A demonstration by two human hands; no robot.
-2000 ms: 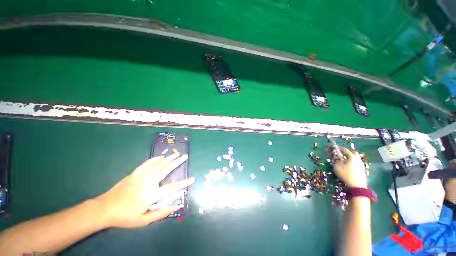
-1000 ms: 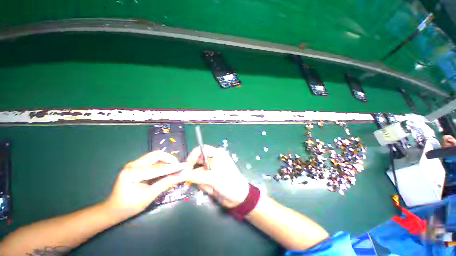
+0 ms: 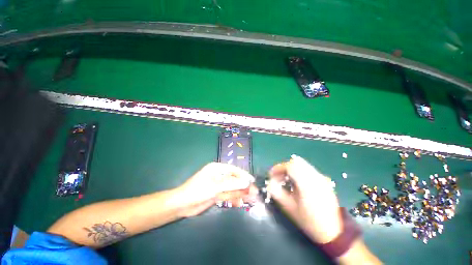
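A phone mid-frame (image 3: 235, 150) lies on the bench, its upper end showing small yellow and white strips. My left hand (image 3: 220, 189) covers its lower board end, thumb and fingertips brought together; whether they pinch a part cannot be told. My right hand (image 3: 308, 199), with a dark red wristband, is just right of the phone, blurred, fingers curled. A small dark and silver detail shows at its fingertips, too blurred to name. A loose heap of gold, black and silver components (image 3: 414, 202) lies to the right.
Another phone unit (image 3: 76, 160) lies on the bench at left. More units (image 3: 309, 77) lie on the green belt beyond the worn white edge rail (image 3: 207, 117). A large dark shape (image 3: 26, 134) fills the left edge. Small white bits (image 3: 344, 155) lie between my right hand and the heap.
The view has turned left, so bench items appear further right. My hands have moved apart slightly at the lower end of the phone. The silver stick in my right hand no longer shows clearly.
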